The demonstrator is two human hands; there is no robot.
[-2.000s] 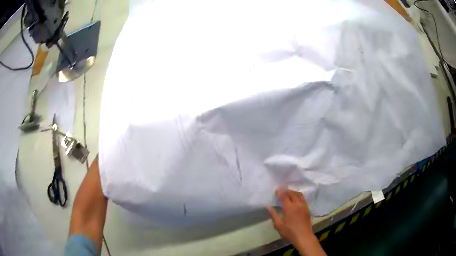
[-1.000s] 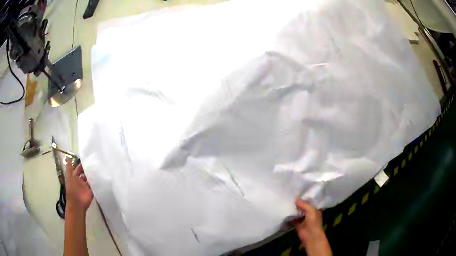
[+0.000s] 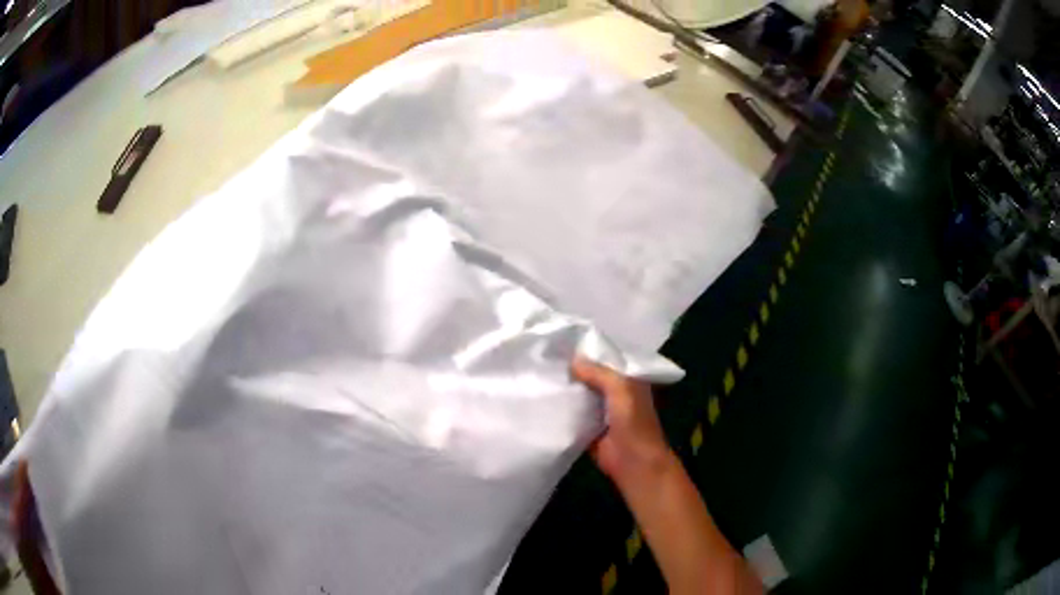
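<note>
A very large white crinkled paper sheet (image 3: 349, 349) covers much of the cutting table and bulges up in folds. My right hand (image 3: 622, 413) is closed on its near right edge, bunching the paper, with a folded tip sticking out past the fingers. The paper hangs over the table edge beside the hand. My left hand (image 3: 29, 523) is at the far left rim, mostly hidden by the paper and cut off, so its fingers cannot be made out.
A dark bar (image 3: 130, 169) lies on the pale table (image 3: 70, 244), and another dark bar (image 3: 756, 120) lies near its right edge. Orange-tan card (image 3: 395, 47) lies at the back. On the right is a green floor (image 3: 860, 384) with a yellow-black striped line (image 3: 756, 331).
The view has turned right and shows more floor. The shears, clamps and cutting machine have gone out of view. My right hand now holds the paper edge raised; my left hand has moved behind the paper.
</note>
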